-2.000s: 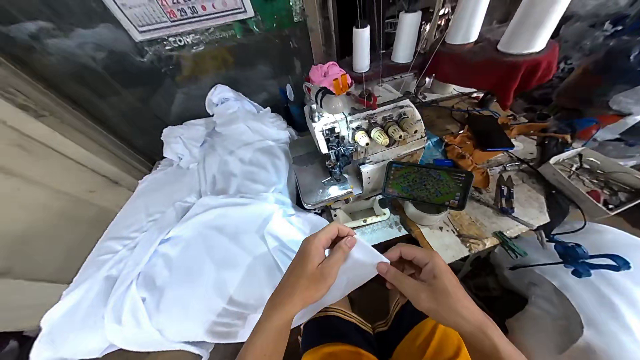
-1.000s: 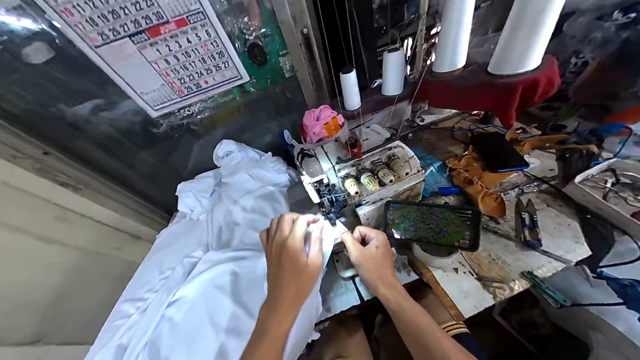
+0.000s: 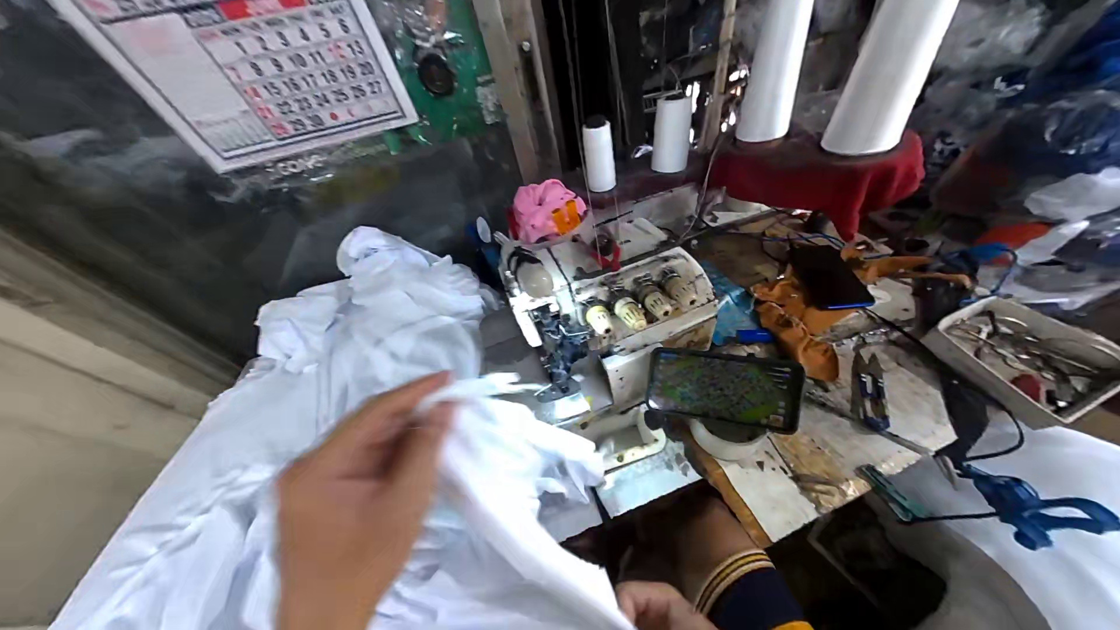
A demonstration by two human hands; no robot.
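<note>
My left hand [image 3: 363, 490], blurred, pinches the edge of a white cloth [image 3: 499, 472] in front of the machine. Low in the view, my right hand [image 3: 656, 605] is partly cut off by the frame at the cloth's lower edge; whether its fingers grip the cloth is hard to tell. An overlock sewing machine [image 3: 612, 302] with several tension dials stands just beyond, its presser foot [image 3: 560, 385] right of my left hand. More white cloth [image 3: 367, 324] lies heaped to the left of the machine. White thread cones [image 3: 599, 156] stand behind it.
A phone [image 3: 726, 389] with a lit screen leans right of the machine. Thread snips [image 3: 869, 389], a dark phone [image 3: 829, 276] on brown material and a box of metal tools [image 3: 1032, 359] lie farther right. A calendar [image 3: 289, 74] hangs on the wall at the upper left.
Both hands were together by the needle area a second ago. My left hand has moved left and nearer with the cloth edge, and my right hand has dropped low toward my lap.
</note>
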